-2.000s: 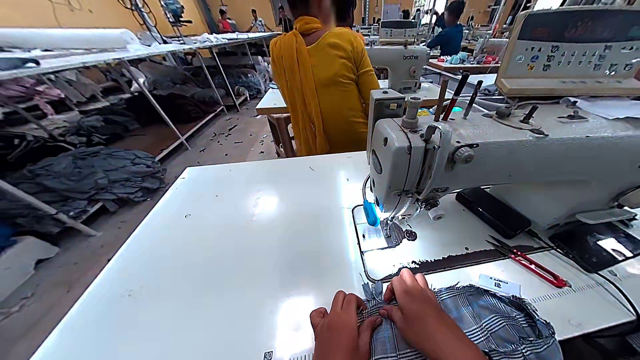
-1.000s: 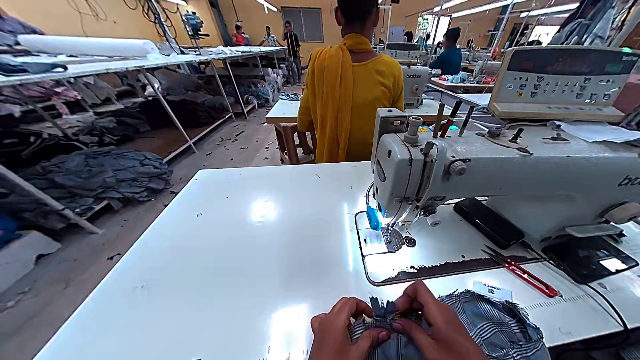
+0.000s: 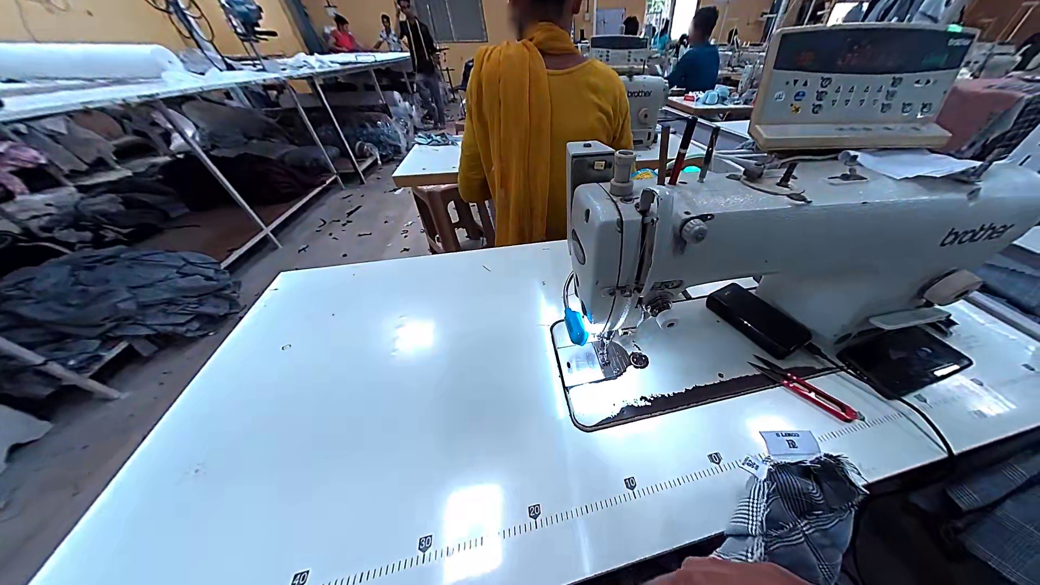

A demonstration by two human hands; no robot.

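Note:
At the bottom edge only a sliver of one of my hands (image 3: 731, 574) shows, just below the checked grey cloth (image 3: 792, 508); whether it is left or right, and whether it grips the cloth, I cannot tell. The cloth has frayed edges and lies over the table's front edge, with a white label (image 3: 790, 444) at its top. Up and left of it stands the Brother sewing machine (image 3: 780, 236), its lamp lit above the needle plate (image 3: 583, 366). Red-handled thread snips (image 3: 812, 396) lie between the cloth and the machine arm.
A black phone-like device (image 3: 757, 319) and a dark flat device (image 3: 903, 360) with a cable lie under and beside the machine arm. The white table (image 3: 341, 422) bears a printed scale. Ahead sits a person in yellow (image 3: 544, 130). Garment piles (image 3: 114, 296) lie at left.
Both hands were on the cloth at the front of the table; now only part of one shows at the bottom edge. The cloth has shifted toward the table's front edge.

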